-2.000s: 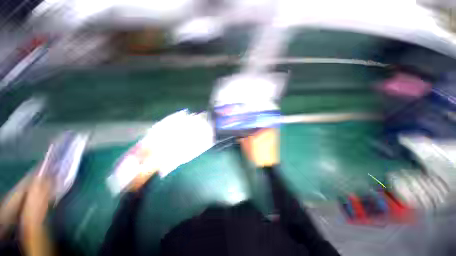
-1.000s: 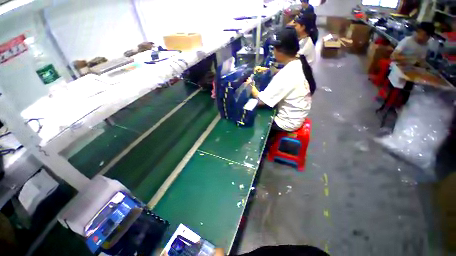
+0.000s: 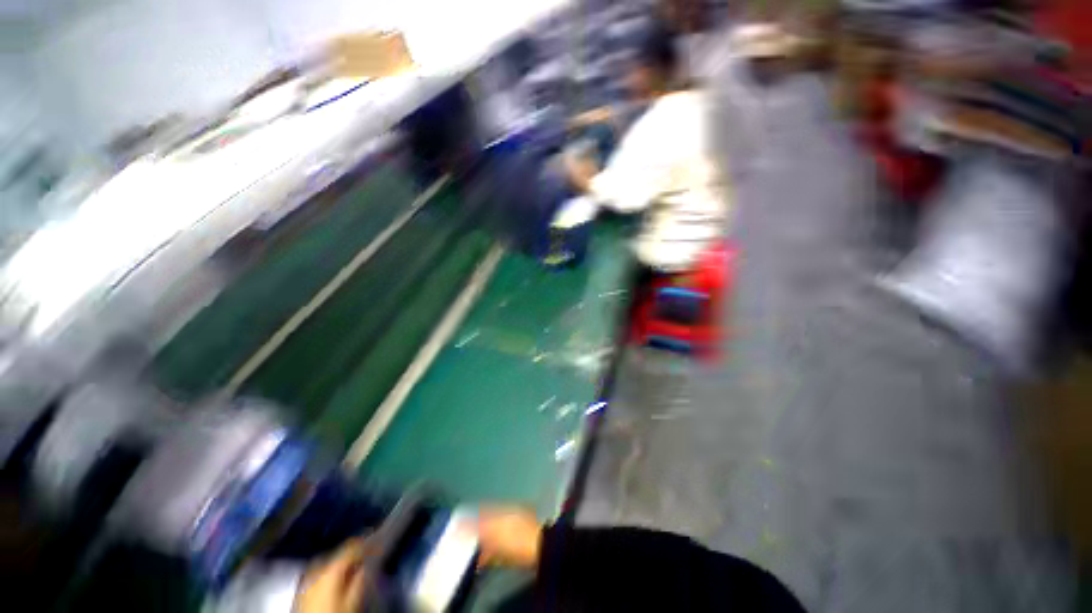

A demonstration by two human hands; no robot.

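The frame is blurred by motion. A small white and dark retail box (image 3: 446, 563) is at the bottom, between my two hands. My right hand (image 3: 510, 535) is at the box's right side, with the dark sleeve behind it. My left hand (image 3: 335, 580) is at its left side, partly cut off by the lower edge. The fingers are smeared, but both hands appear to hold the box. The open blue carton (image 3: 254, 493) with its pale lid stands to the left on the bench.
The green bench (image 3: 479, 407) runs away from me, with pale rails. A person (image 3: 671, 168) sits farther along it on a red stool (image 3: 683, 305), beside dark blue cartons (image 3: 515, 198). A brown box (image 3: 369, 54) is on the white shelf. Clear plastic bags (image 3: 988, 258) lie at right.
The view has shifted and blurred. The small box has come higher into view, and both hands now show at its sides.
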